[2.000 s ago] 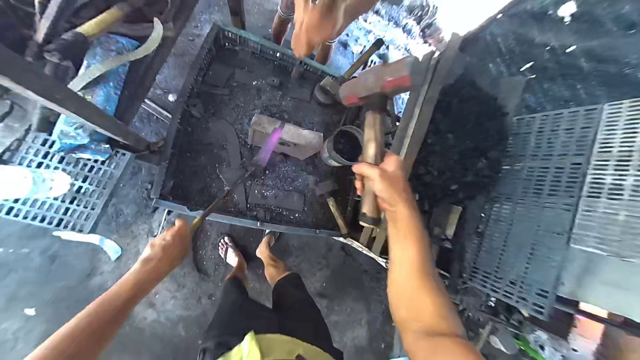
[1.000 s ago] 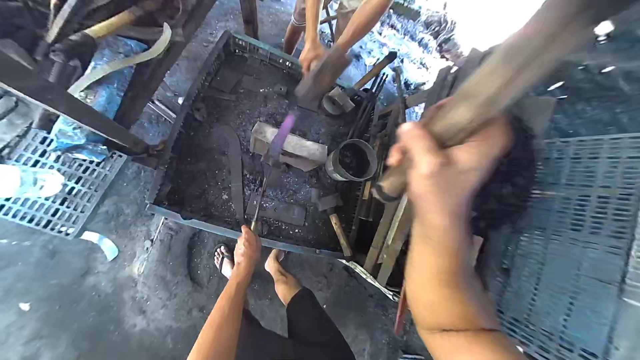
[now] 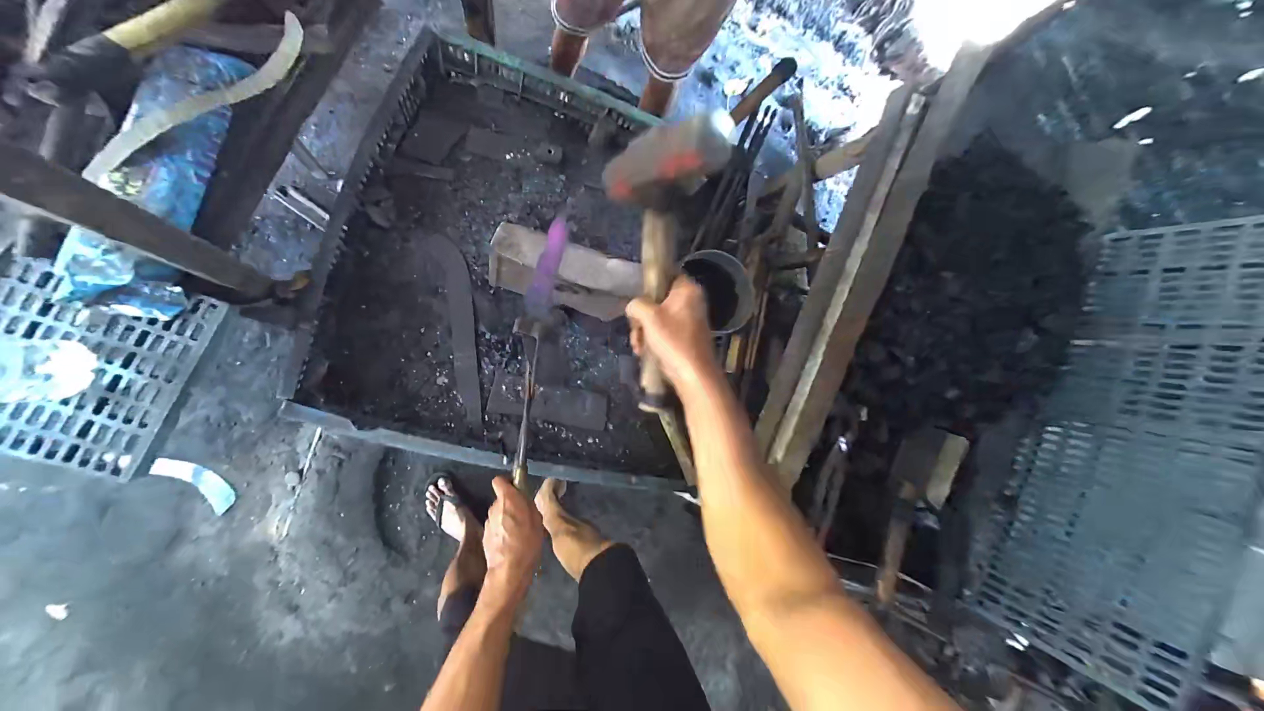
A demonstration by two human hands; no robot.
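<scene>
My left hand (image 3: 513, 525) is closed on the handle of a long thin rod or tang. At its far end a blade-like metal workpiece (image 3: 549, 259), glowing purple, lies across a rectangular metal anvil block (image 3: 602, 275). My right hand (image 3: 673, 326) grips the wooden handle of a sledgehammer (image 3: 670, 163). The blurred hammer head, with red marks, is above and right of the workpiece, apart from it. A flat curved blade blank (image 3: 460, 326) lies left of the anvil in a shallow crate (image 3: 395, 434) of dark grit.
A metal can (image 3: 726, 286) stands right of the anvil, near rods and wooden beams (image 3: 839, 286). Dark charcoal (image 3: 968, 286) and a plastic grate (image 3: 1126, 474) are farther right. Another grate (image 3: 109, 395) lies left. A co-worker's legs (image 3: 647, 49) are beyond the crate.
My right hand and sledgehammer have moved left from the raised position of a second ago. The co-worker's hands and hammer, seen over the anvil then, are out of view.
</scene>
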